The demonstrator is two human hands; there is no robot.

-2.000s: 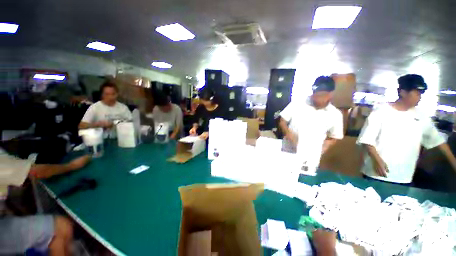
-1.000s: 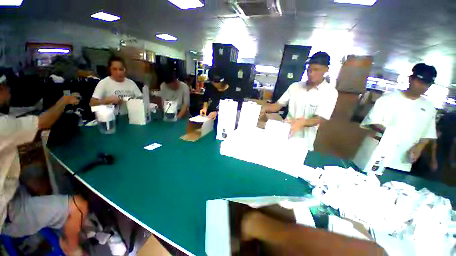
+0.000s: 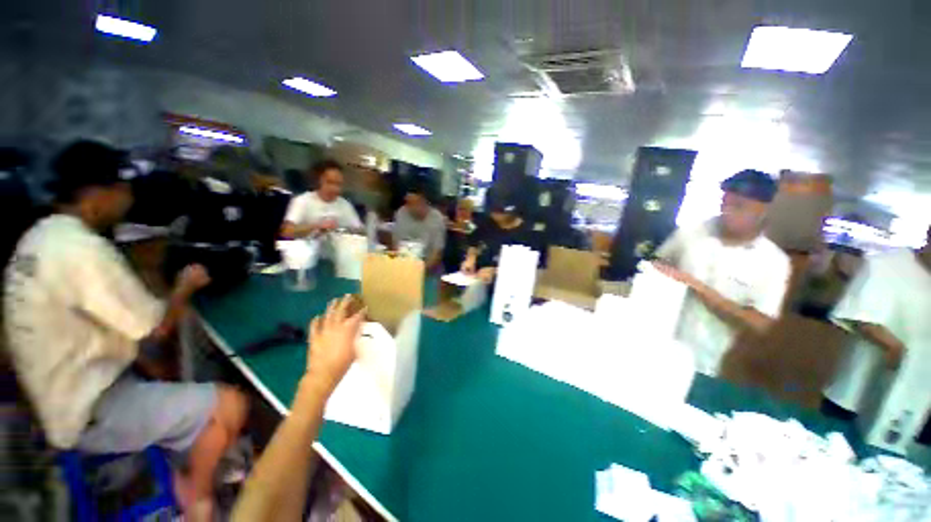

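A white carton [image 3: 393, 372] stands upright on the green table near its left edge, its brown inner flap raised and open. My left hand [image 3: 335, 342] reaches up from the bottom and lies at the carton's upper left edge, fingers bent over it. What is inside the carton is hidden. My right hand is not in view. A few small white leaflets [image 3: 625, 491] lie near the bottom right.
A white row of boxes [image 3: 602, 352] runs along the far side. A heap of white pieces [image 3: 791, 464] lies at right, a green patch [image 3: 715, 498] beside it. A black object [image 3: 274, 340] lies at the left edge. A person [image 3: 102, 316] sits at left; several stand across.
The carton has gone from the bottom middle to the table's left side and stands upright. The blurred arm across it is gone; my left hand is at it. The view has swung left.
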